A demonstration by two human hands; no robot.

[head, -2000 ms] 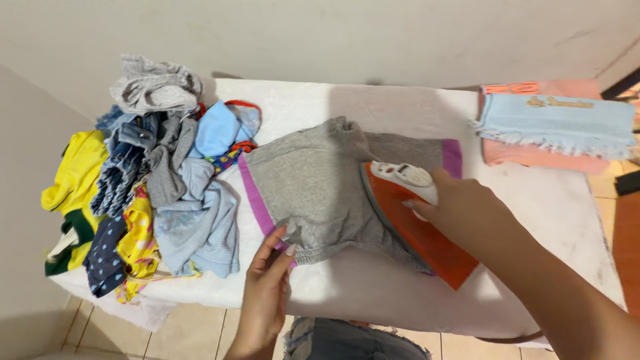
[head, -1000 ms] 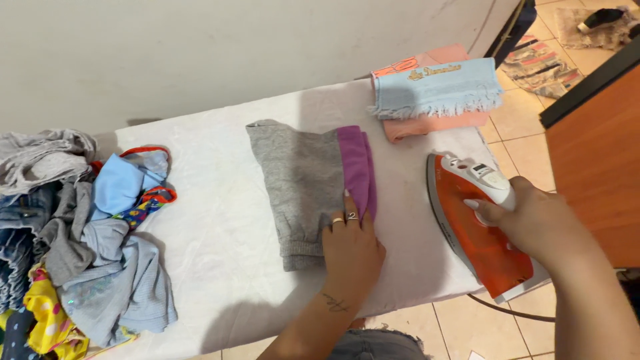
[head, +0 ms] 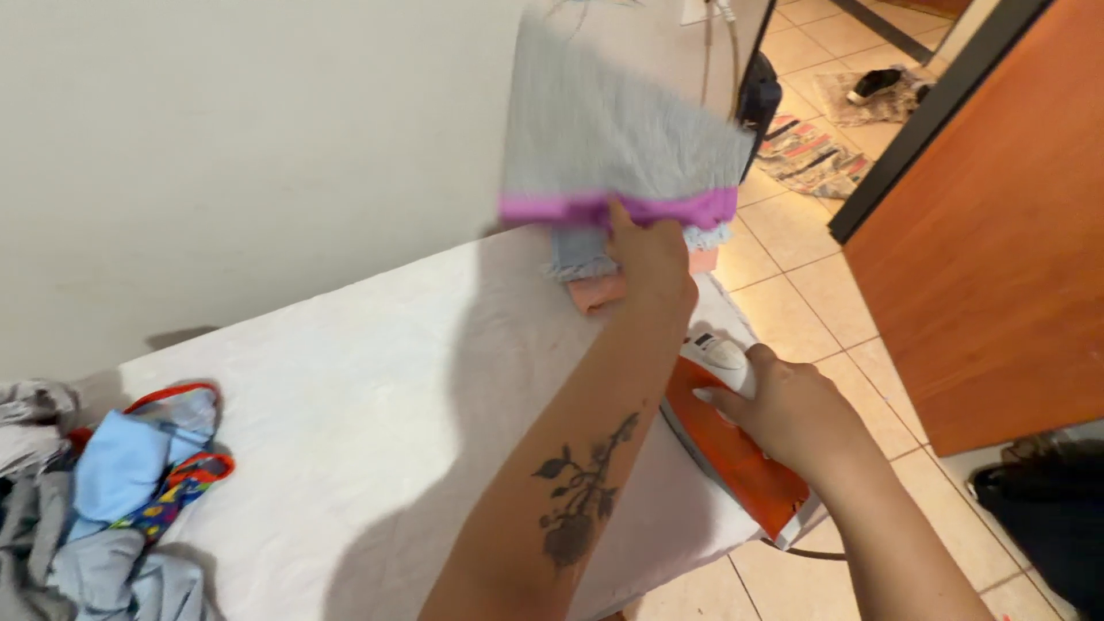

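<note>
Blurred by motion, the grey garment with a purple band (head: 621, 138) is held up by my left hand (head: 651, 259), which grips it at the purple edge. It hangs over the far right end of the cloth-covered board, above a light-blue frayed denim piece (head: 580, 250) and a salmon-coloured cloth (head: 597, 293), which it partly hides. My right hand (head: 789, 405) is closed round the white handle of an orange clothes iron (head: 733, 448) at the board's right edge.
A pile of unfolded clothes (head: 121, 466) lies at the left on the white-covered ironing surface (head: 362, 388). A wall runs along the far side. At right are a wooden door or panel (head: 975, 233), a tiled floor (head: 819, 302) and a dark bag-like thing (head: 1044, 517). A cable hangs behind the garment.
My left hand has lifted the folded grey garment off the board and carried it to the far right, over the denim piece. The right hand still holds the iron. The view has shifted.
</note>
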